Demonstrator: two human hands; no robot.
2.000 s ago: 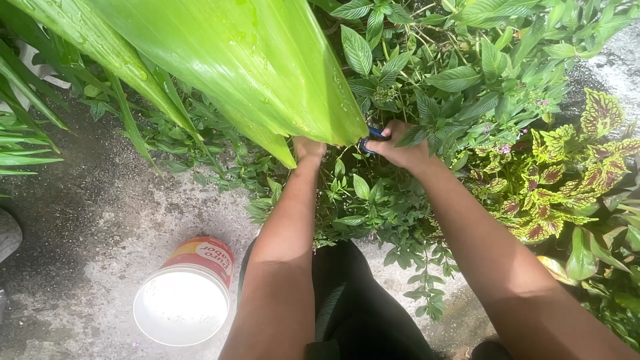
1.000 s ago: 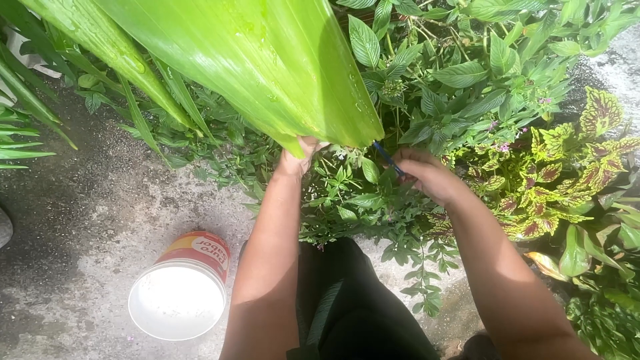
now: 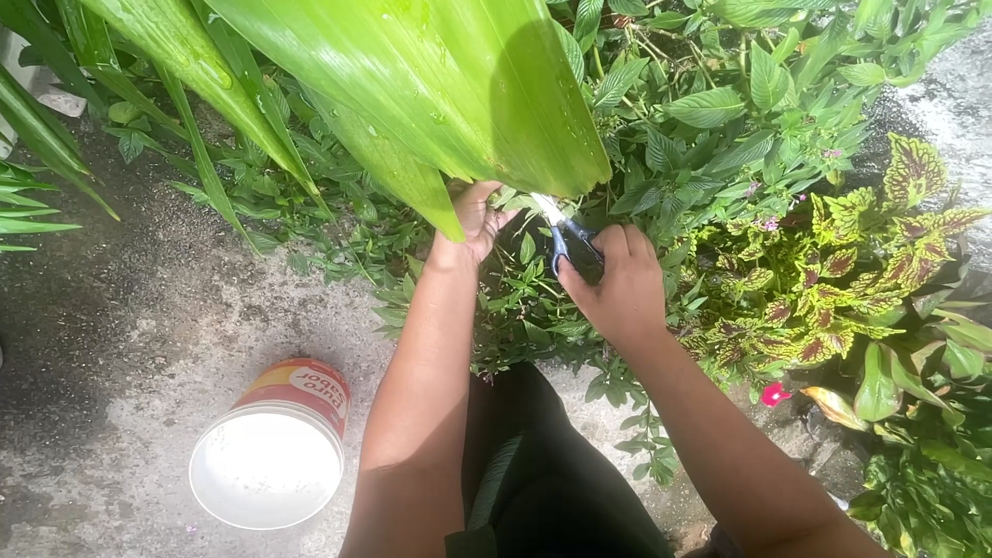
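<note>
My right hand (image 3: 620,283) holds a pair of scissors (image 3: 570,236) by dark blue handles, which stand apart. The metal blades point up and left, partly under the tip of a broad green leaf (image 3: 465,93). My left hand (image 3: 474,221) is just left of the blades, its fingers closed on some small leafy stems (image 3: 508,199); the broad leaf hides part of that hand. Below and between both hands grow thin stems with small green leaves (image 3: 535,271).
A white plastic bucket (image 3: 267,469) with a red and yellow printed side stands on the concrete ground (image 3: 155,310) at lower left. A yellow-green and maroon coleus (image 3: 821,294) grows at right, near a pink flower (image 3: 775,394). Long strap-like leaves (image 3: 225,77) hang at upper left.
The scissors have turned so that both handles and the blades show; before, they were mostly hidden. My right hand has moved from farther right toward my left hand.
</note>
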